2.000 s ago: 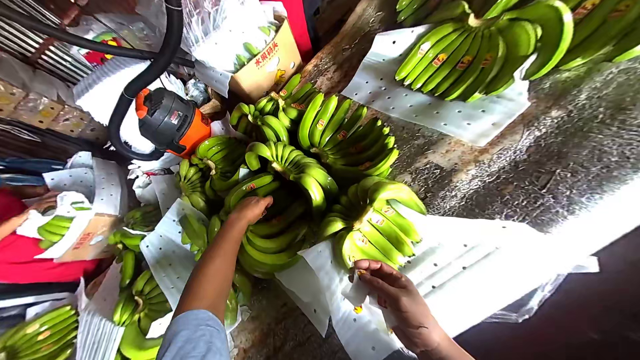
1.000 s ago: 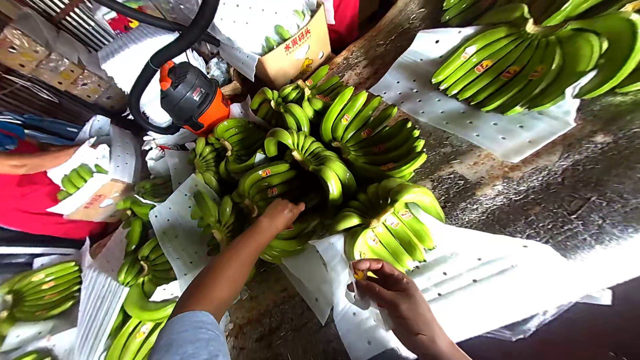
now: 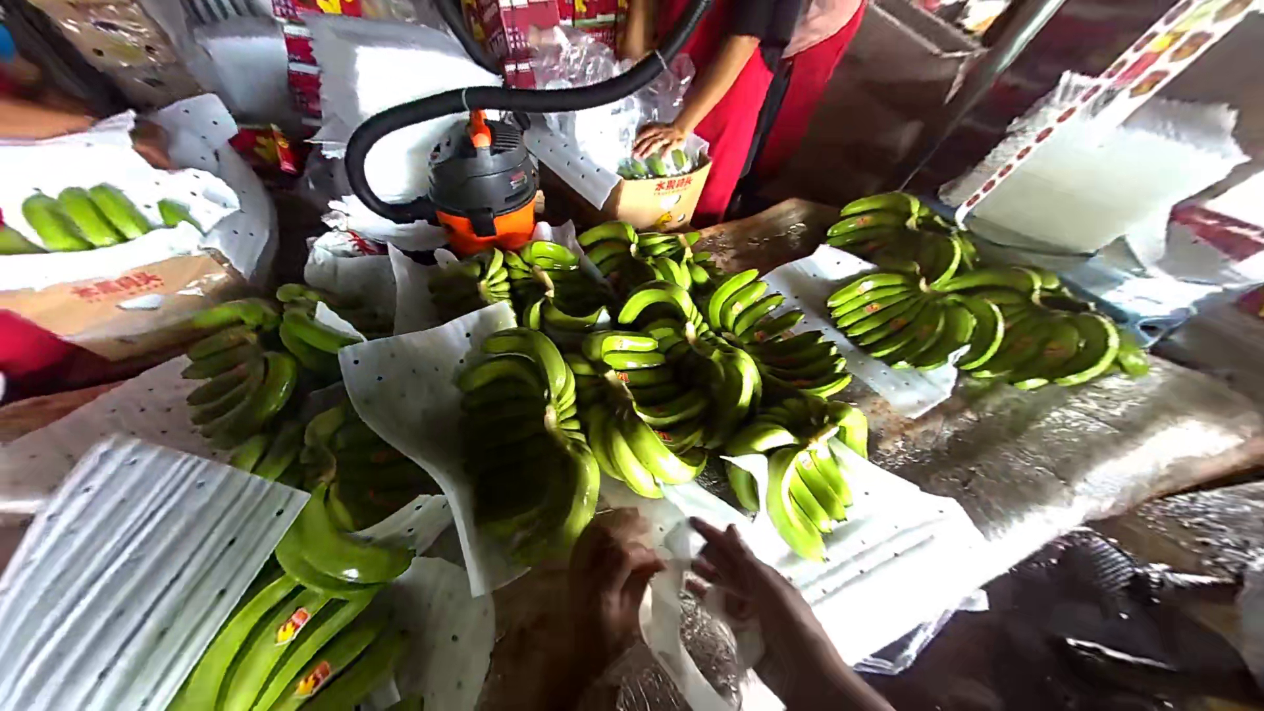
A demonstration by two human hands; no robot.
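Observation:
My left hand is low in the middle, its fingers bent at a narrow white strip. Just to its right, my right hand has its fingers on or near the same strip; whether either one grips it is unclear. Beyond both hands lies a pile of green banana bunches. One bunch with small stickers rests on perforated white sheets right of the hands. Another bunch lies beside a raised perforated sheet on the left.
An orange and black vacuum cleaner with a black hose stands behind the pile. A co-worker's hand is over a cardboard box. At left is another box with bananas. More bunches lie right on the wet table.
My left hand has left the banana pile and come back beside my right hand. A white strip now shows between them. The view has turned and shows more of the surroundings.

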